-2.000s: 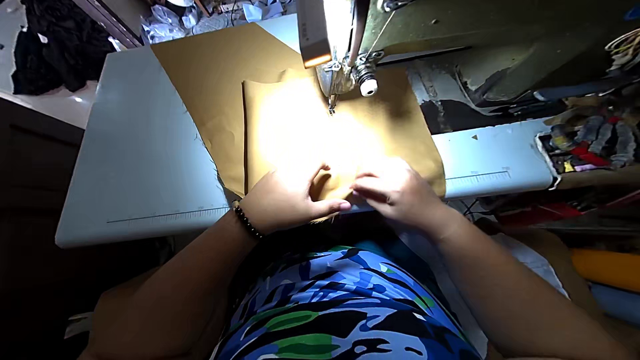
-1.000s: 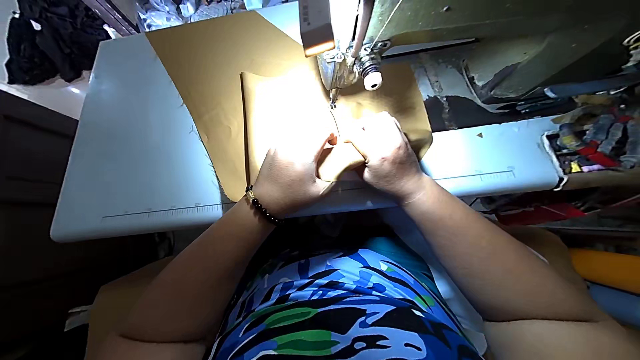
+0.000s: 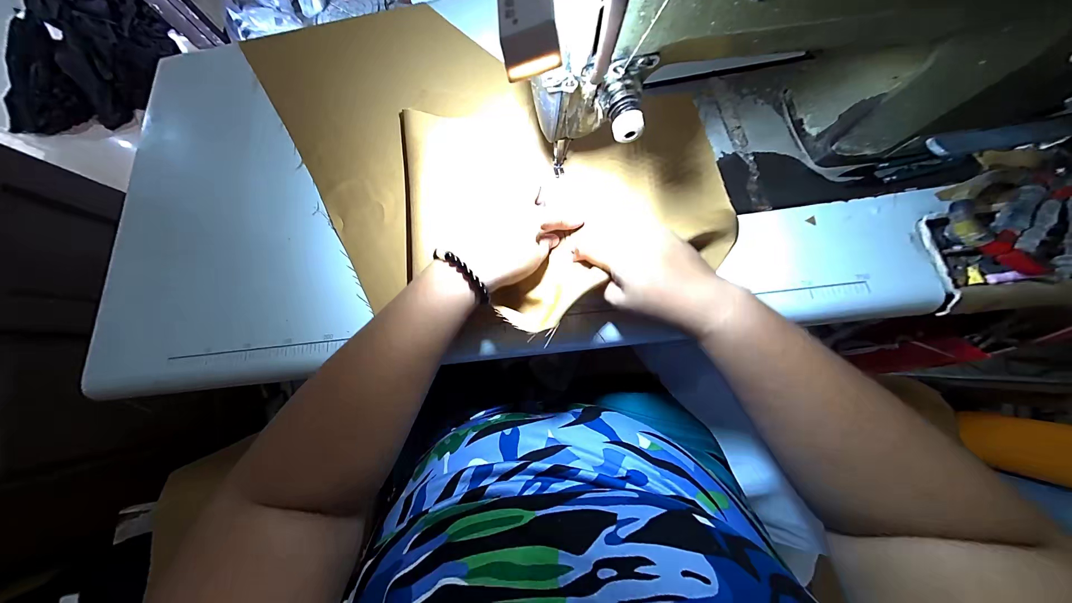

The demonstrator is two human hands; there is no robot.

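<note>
Tan fabric (image 3: 360, 159) with frayed edges lies folded on the white sewing table (image 3: 209, 251), under the presser foot (image 3: 559, 157) of a sewing machine (image 3: 837, 50). My left hand (image 3: 511, 255), a dark bead bracelet at its wrist, rests on the folded layer just below the foot. Close on its right, my right hand (image 3: 645, 260) has its fingers bent at the fabric. Between the hands the fabric bulges up, and its frayed edge hangs near the table's front edge. Glare from the lamp (image 3: 532, 42) washes out the fingers, so their grip is unclear.
At the right, a tray (image 3: 942, 251) holds bobbins and small coloured items. The machine's tension knob (image 3: 626, 126) is just above my right hand. Dark cloth (image 3: 79, 67) lies beyond the table at the upper left, and plastic bags (image 3: 285, 17) lie behind it.
Both hands have moved up towards the presser foot since the earliest frame. The near edge of the fabric now shows lifted between them.
</note>
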